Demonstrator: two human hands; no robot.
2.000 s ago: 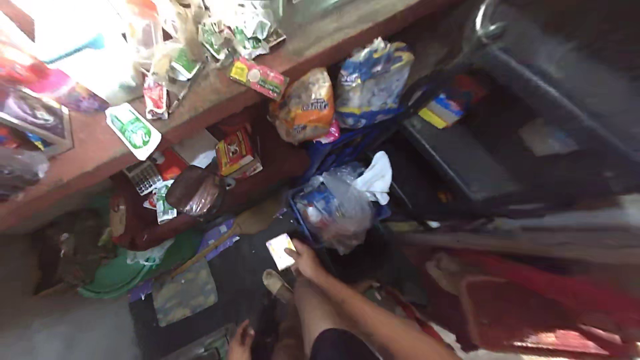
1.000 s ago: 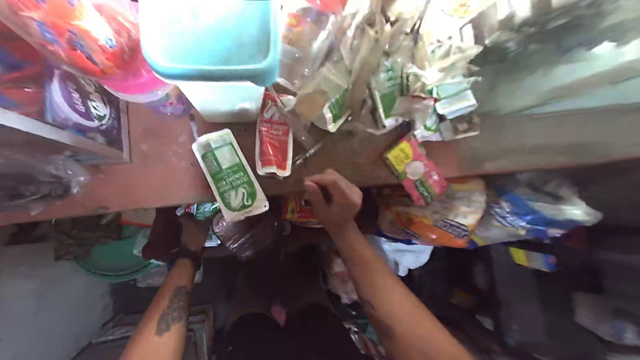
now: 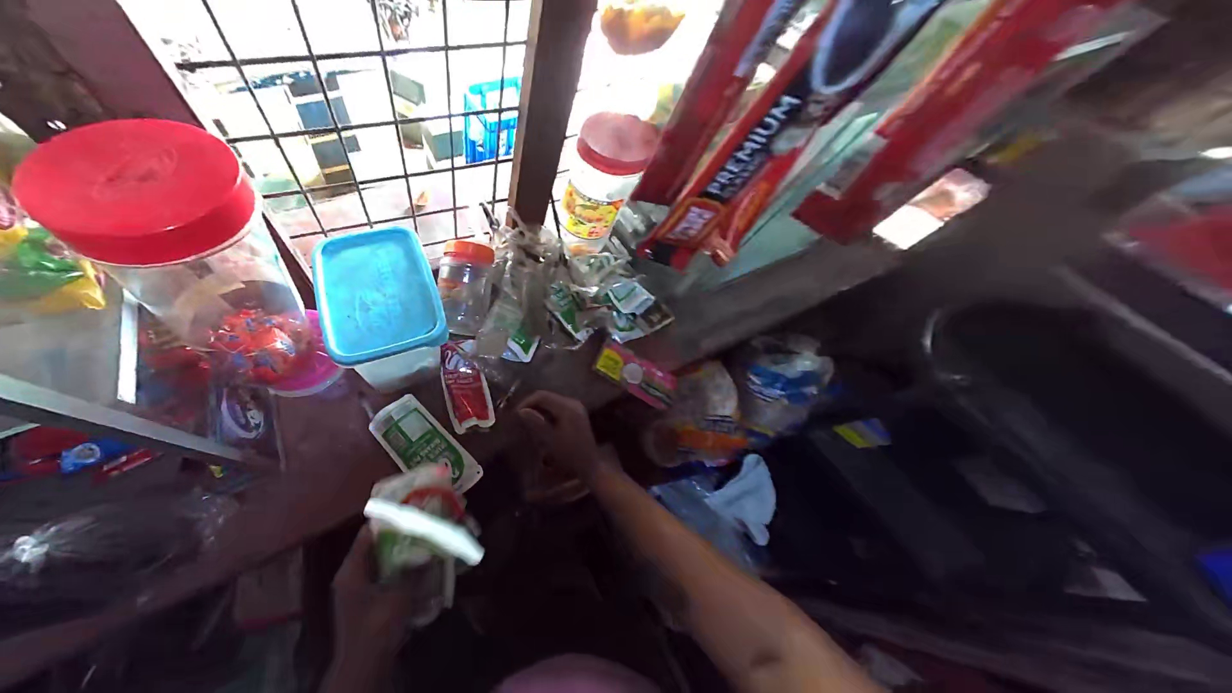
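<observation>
My left hand (image 3: 371, 577) is closed around blurred packets (image 3: 419, 539), green, white and red, held below the shelf edge. My right hand (image 3: 561, 433) is loosely curled at the wooden shelf's edge; whether something small is in its fingers cannot be told. Between the hands and the window grille, a green and white packet (image 3: 425, 443) lies on the shelf with a red packet (image 3: 466, 388) beside it. Behind them stands a plastic container with a blue lid (image 3: 378, 294). A pink and yellow box (image 3: 635, 373) lies right of my right hand.
A large jar with a red lid (image 3: 140, 188) stands at the left. A small jar with an orange lid (image 3: 466, 287) and bundled packets (image 3: 577, 298) are behind the shelf edge. Red sachet strips (image 3: 760, 135) hang at upper right. Plastic bags (image 3: 784, 380) lie beyond the right side.
My left hand has come up into clearer view with packets in it. My right hand remains near the shelf edge, where it was one second ago. The view has tilted up toward the window grille.
</observation>
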